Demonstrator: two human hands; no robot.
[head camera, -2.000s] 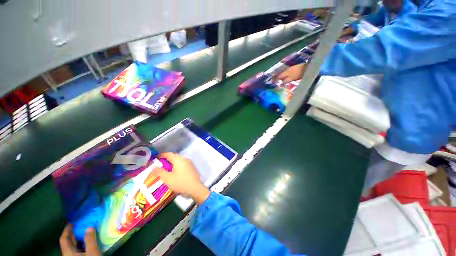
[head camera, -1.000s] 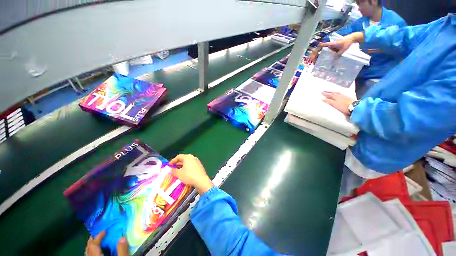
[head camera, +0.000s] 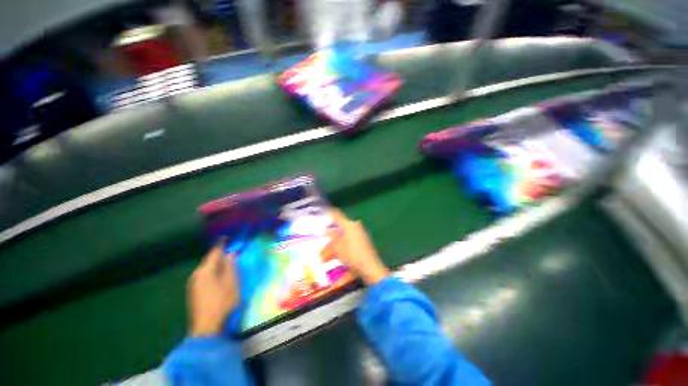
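Observation:
The frame is blurred. A retail box with a rainbow-printed face (head camera: 283, 252) lies on the green belt (head camera: 151, 264), its near edge by the white rail. My left hand (head camera: 213, 292) is on the box's left edge, with the thumb side at the printed face. My right hand (head camera: 356, 245) is on its right edge. The box sits between both hands, which grip it from opposite sides. The fingertips under or behind the box are hidden. Blue sleeves show at both wrists.
Another rainbow box (head camera: 339, 87) lies tilted across the far strip. More printed boxes (head camera: 520, 154) lie along the belt to the right. White metal rails (head camera: 483, 234) edge the belt. A dark green bench (head camera: 543, 301) is at the near right, with blurred white stacks (head camera: 656, 188) beyond.
The view has swung right-to-left, so the belt sits more level and the neighbouring worker is out of clear view. My left hand has moved up along the box's left edge.

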